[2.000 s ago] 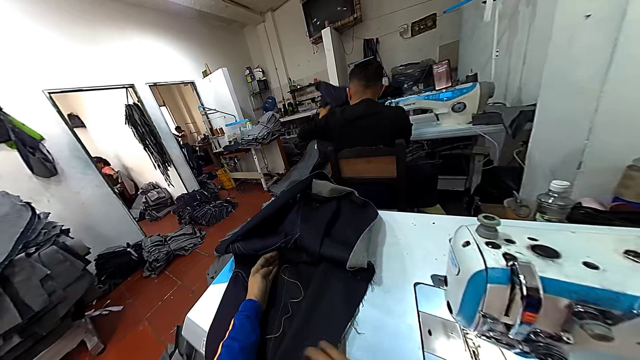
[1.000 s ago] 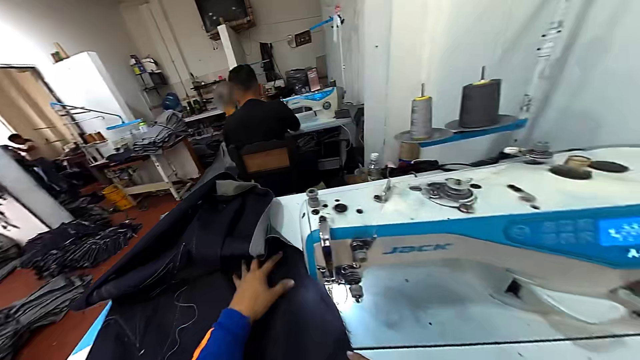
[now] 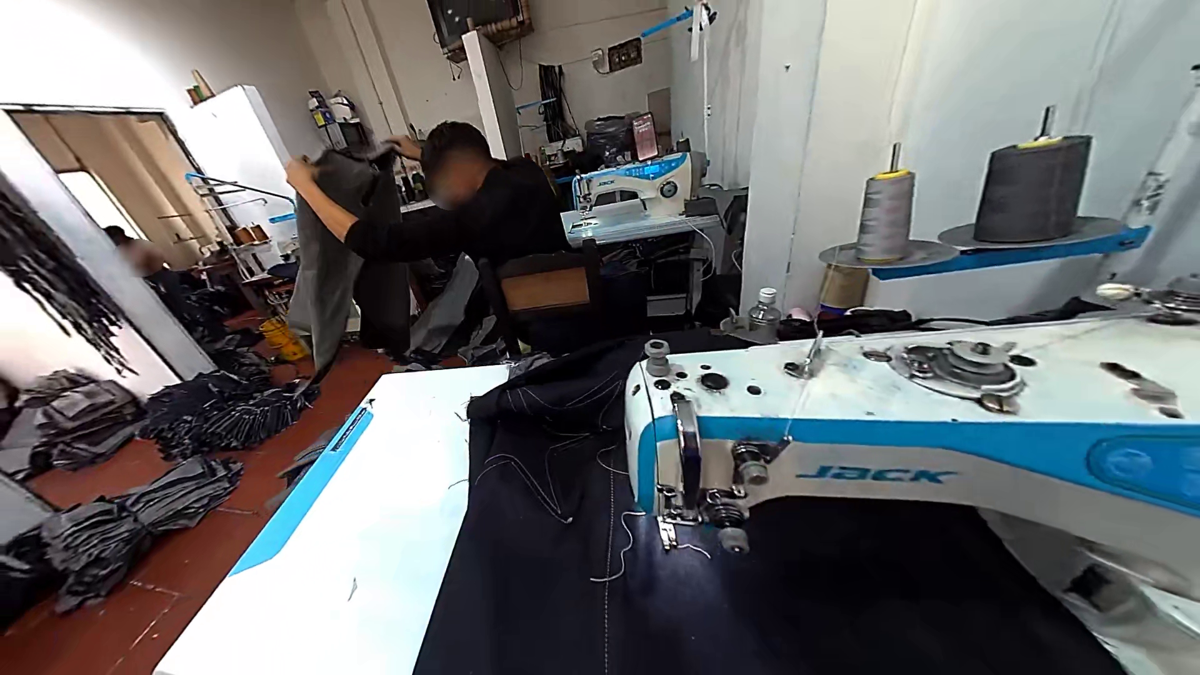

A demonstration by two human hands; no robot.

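Note:
Neither of my hands shows at this moment. A dark denim garment piece [image 3: 553, 525] lies over the white sewing table [image 3: 375, 487] and runs beneath the head of a white and blue Jack sewing machine [image 3: 844, 450]. Pale stitch lines and loose thread ends show on the cloth. The presser foot [image 3: 667, 535] is over the cloth under a lit lamp; whether it is raised or lowered I cannot tell.
Ahead, a seated co-worker [image 3: 469, 206] holds up a grey garment [image 3: 337, 234] near another sewing machine [image 3: 637, 178]. Thread cones [image 3: 886, 216] stand behind my machine, with a clear bottle [image 3: 764, 314] nearby. Bundles of cut fabric [image 3: 141, 516] lie on the red floor at the left.
The denim, earlier left of the machine with a hand on it, now extends under the machine head. My hands have left the view. The co-worker has turned left and raised a grey garment.

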